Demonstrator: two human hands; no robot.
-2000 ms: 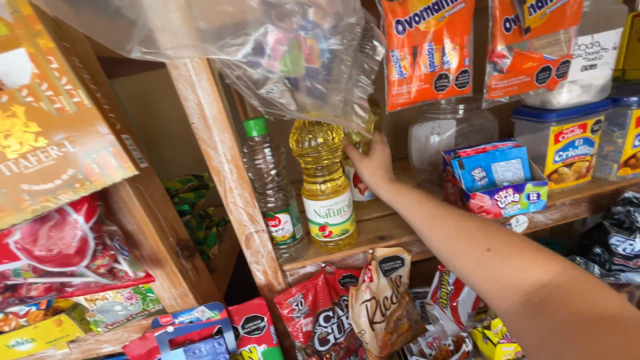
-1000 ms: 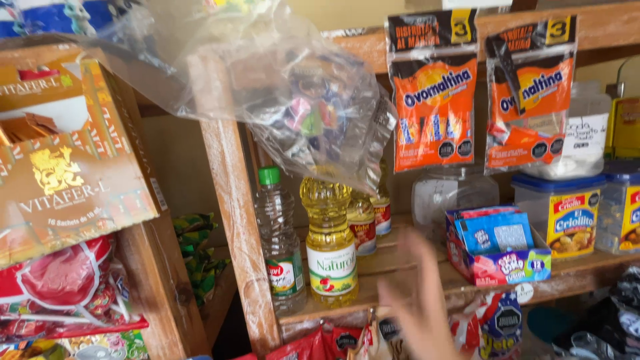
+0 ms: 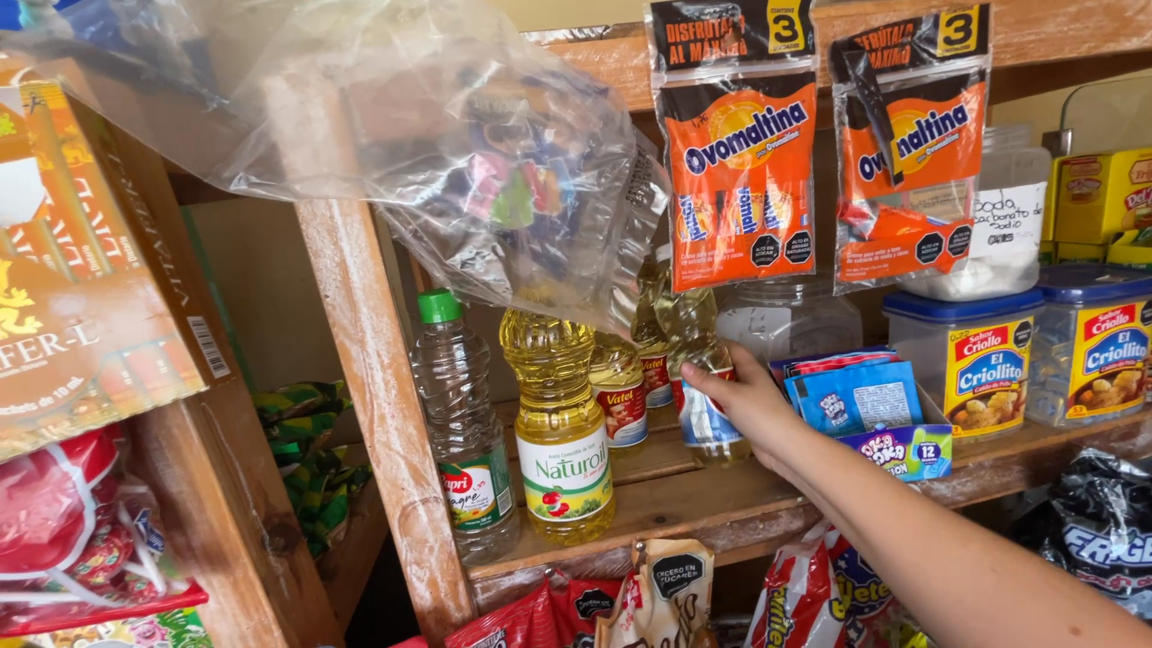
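My right hand (image 3: 733, 387) reaches in from the lower right and grips a small oil bottle (image 3: 700, 360) with a red and blue label, upright over the wooden shelf (image 3: 666, 504). Left of it are small Vatel oil bottles (image 3: 621, 405), then a larger Naturoil oil bottle (image 3: 562, 450) at the front and a clear vinegar bottle (image 3: 468, 432) with a green cap. A clear plastic bag (image 3: 450, 153) hangs before the shelf's upper part, covering some bottle tops. My left hand is out of view.
Ovomaltina packets (image 3: 742, 171) hang above the hand. A small box of blue sachets (image 3: 900, 450) and blue-lidded tubs (image 3: 976, 360) stand to the right. At the left are a wooden post (image 3: 387, 423) and an orange carton (image 3: 117, 297); snack bags (image 3: 666, 594) hang below.
My right hand, fingers apart and off the bottles one second ago, is back among them and holds a small bottle. Two seconds ago it was beside the Naturoil bottle.
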